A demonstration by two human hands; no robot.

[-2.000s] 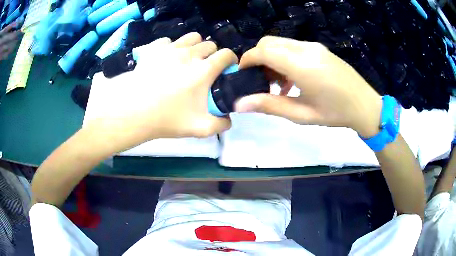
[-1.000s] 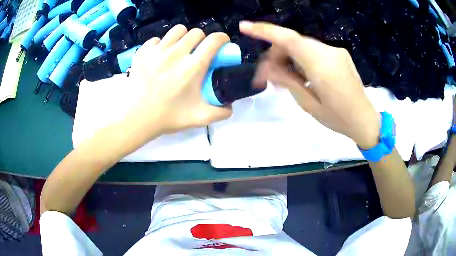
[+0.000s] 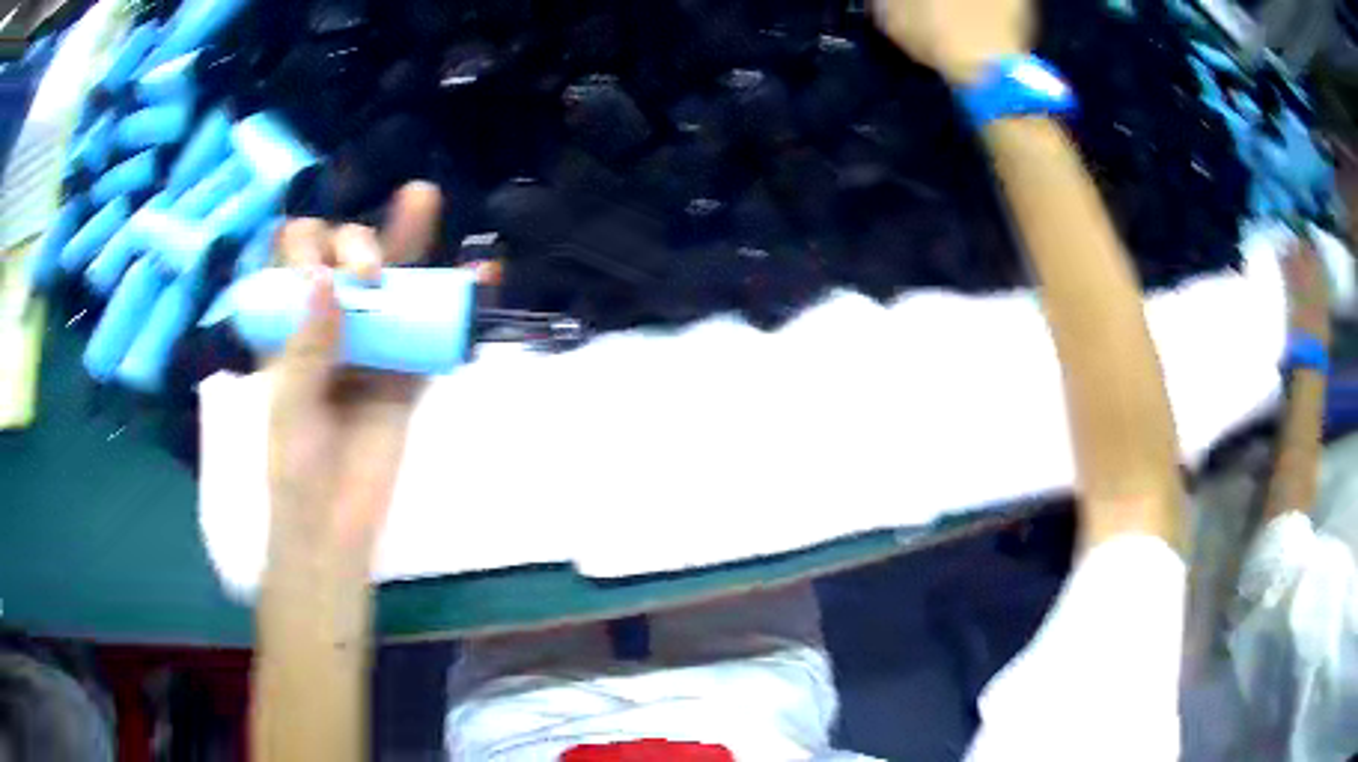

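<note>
My left hand (image 3: 335,320) is closed around a light-blue housing (image 3: 410,319) above the left end of the white padding. The housing lies sideways, and thin dark leads (image 3: 529,328) stick out of its right end, with no black cap there. My right hand (image 3: 961,30) is cut off by the top edge of the picture, over the far side of the heap of black end caps (image 3: 670,164). Its fingertips are out of view, so its hold cannot be told.
White padding (image 3: 775,424) runs along the green table's front edge. Several blue housings (image 3: 142,320) are piled at the left, beside yellowish paper (image 3: 18,350). More blue housings (image 3: 1281,157) lie at the far right. Another person's arm (image 3: 1306,387) reaches in at the right.
The capped housing is gone from between my hands. My left hand has moved left and now holds an uncapped housing. My right hand has moved up and away to the far side of the heap.
</note>
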